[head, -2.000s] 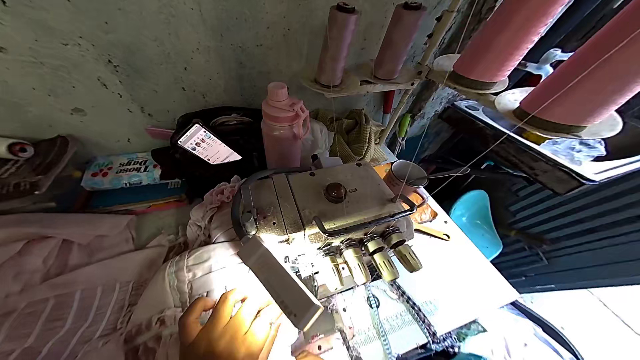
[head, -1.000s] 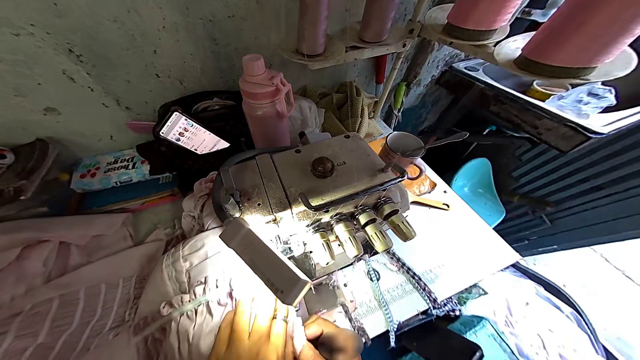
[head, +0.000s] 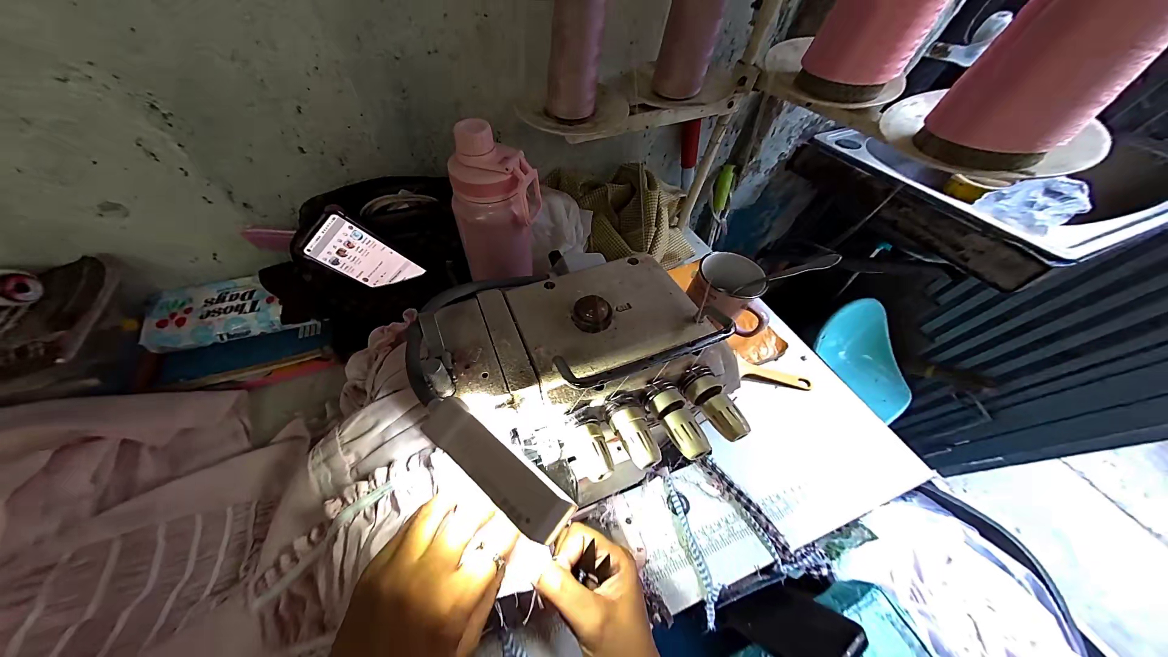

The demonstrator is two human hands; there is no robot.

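A serger (head: 584, 319) with several tension dials stands mid-view, a lamp bar (head: 497, 465) jutting from its front left. Below the lamp, my left hand (head: 438, 575) lies brightly lit, palm down with bent fingers on gathered pale pink fabric (head: 365, 493). My right hand (head: 598, 593) is beside it, just past the lamp's lower end, curled around a small dark tool with pointed metal blades (head: 593, 564), probably thread snips. Fabric lies between the two hands. Glare washes out the needle area and part of the left fingers.
Behind the serger stand a pink bottle (head: 493, 210) and a lit phone (head: 356, 251). A mug (head: 730, 278) with a spoon is at its right. Large pink thread cones (head: 1031, 82) sit on a rack above. Patterned strips (head: 689, 538) hang over the table's front edge, near a dark phone (head: 794, 620).
My right hand, barely visible two seconds ago, has come into view beside my left, and dark blades now show in it. My left hand remains on the fabric.
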